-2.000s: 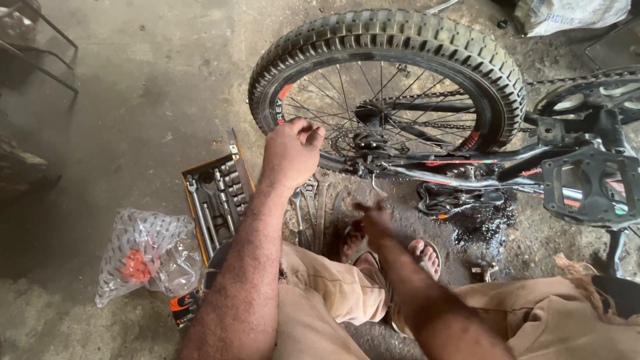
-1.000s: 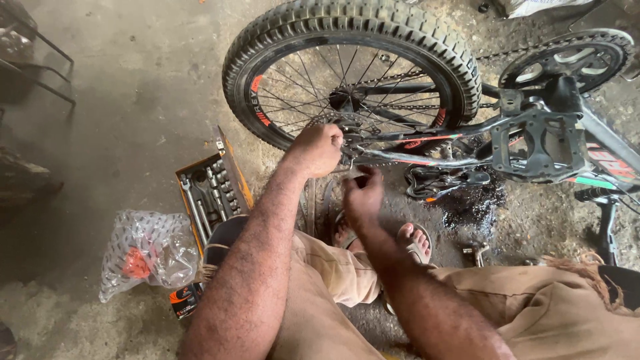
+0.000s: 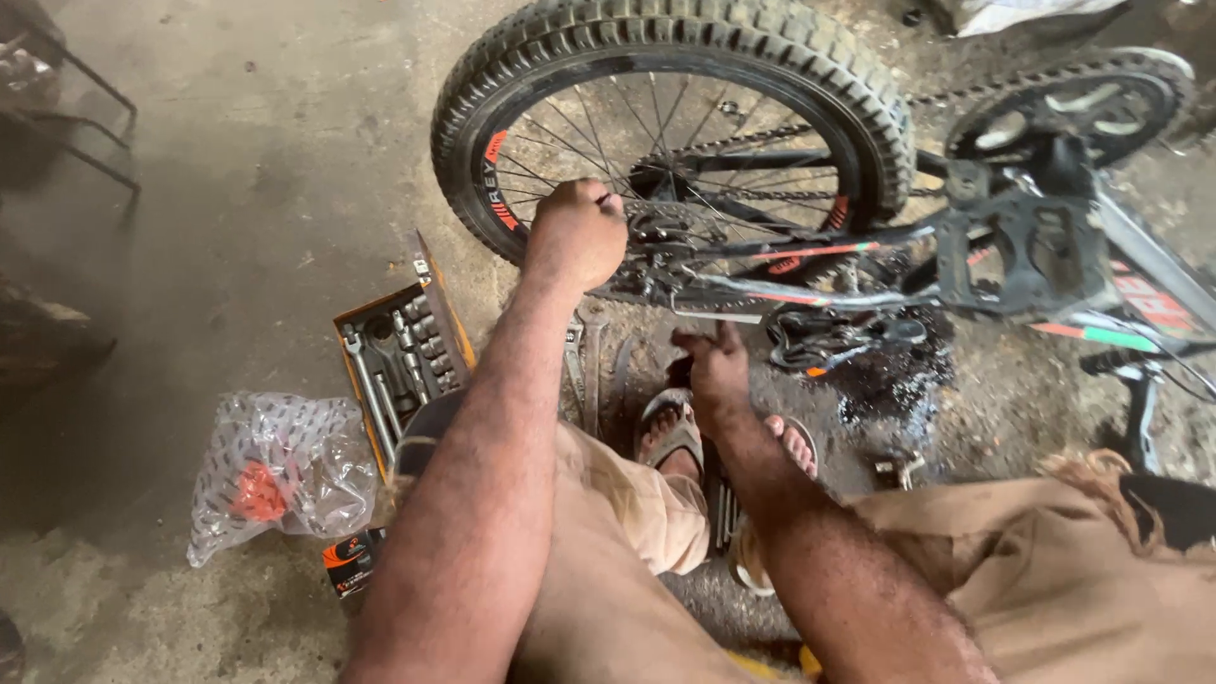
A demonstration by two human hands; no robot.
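Observation:
A bicycle lies with its rear wheel point(image 3: 672, 57) in front of me. My left hand point(image 3: 579, 233) is curled at the near side of the rim, left of the disc brake caliper point(image 3: 655, 271); whether its fingers grip anything is hidden. Below the frame, my right hand point(image 3: 719, 369) has its fingers spread, with nothing seen in it. Just above those fingers, a thin, pale metal piece point(image 3: 719, 316), blurred, sticks out to the right beside the caliper; I cannot tell whether they touch. The crank and chainring point(image 3: 1069, 109) are at the upper right.
An open socket set point(image 3: 399, 356) lies left of my legs, beside a clear plastic bag point(image 3: 285, 470) and a small black-and-orange box point(image 3: 351, 562). Wrenches point(image 3: 591, 370) rest on the floor near my sandalled feet. A pedal point(image 3: 845, 337) sits by a dark oily patch point(image 3: 898, 375).
My right hand has come down from beside the caliper, and its fingers have spread. My left hand has shifted a little up and away from the caliper.

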